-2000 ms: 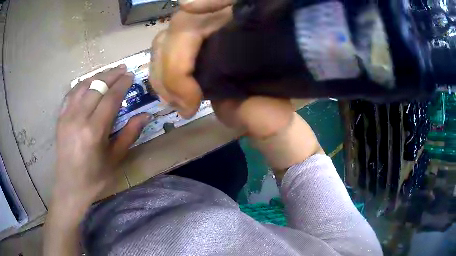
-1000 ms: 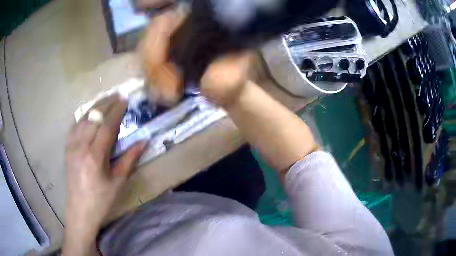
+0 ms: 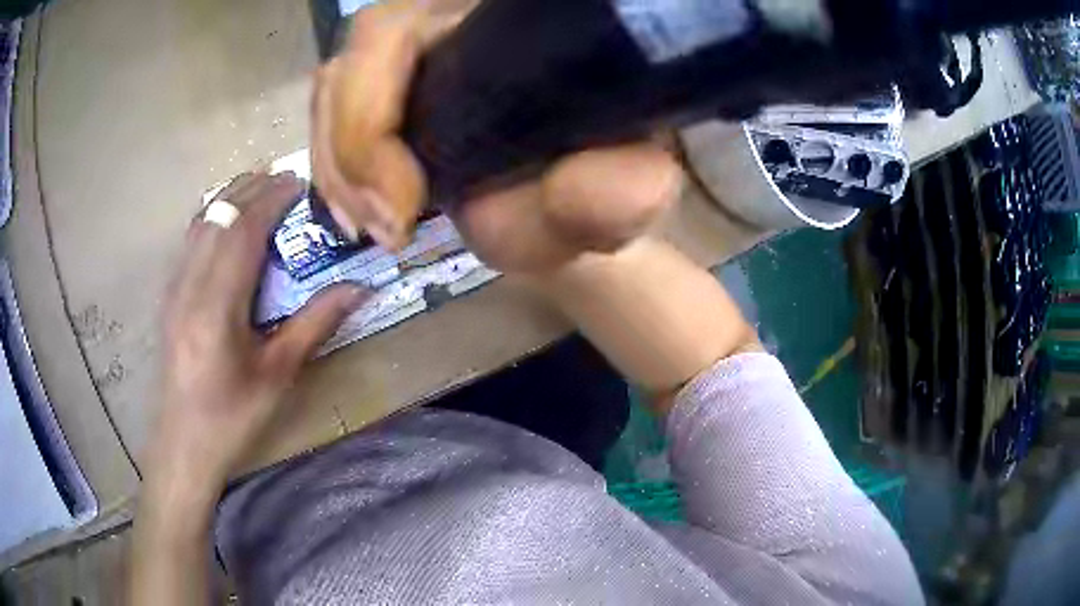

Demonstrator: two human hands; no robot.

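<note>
My right hand (image 3: 509, 189) is shut on the electric screwdriver (image 3: 545, 95), a thick black cylinder with a pale label, close to the camera. Its tip is hidden behind my fingers, over the workpiece. The dark, glossy panel workpiece (image 3: 310, 245) lies in the white-silver fixture (image 3: 409, 290) on the bench. My left hand (image 3: 231, 308), with a pale band on one finger, lies over the fixture's left end, fingers at the far edge and thumb at the near edge. It holds the panel workpiece in the fixture.
A white bucket (image 3: 758, 178) right of the fixture holds panel parts with round holes (image 3: 817, 158). Black coiled items (image 3: 962, 73) lie beyond it. A metal box, mostly cut off, is at the top. A white tray (image 3: 36, 438) is at the left edge. Racked dark parts (image 3: 947, 296) stand at the right.
The view has shifted, first bringing the bucket into sight. My right hand still holds the screwdriver over the fixture, and my left hand remains at the fixture's left end.
</note>
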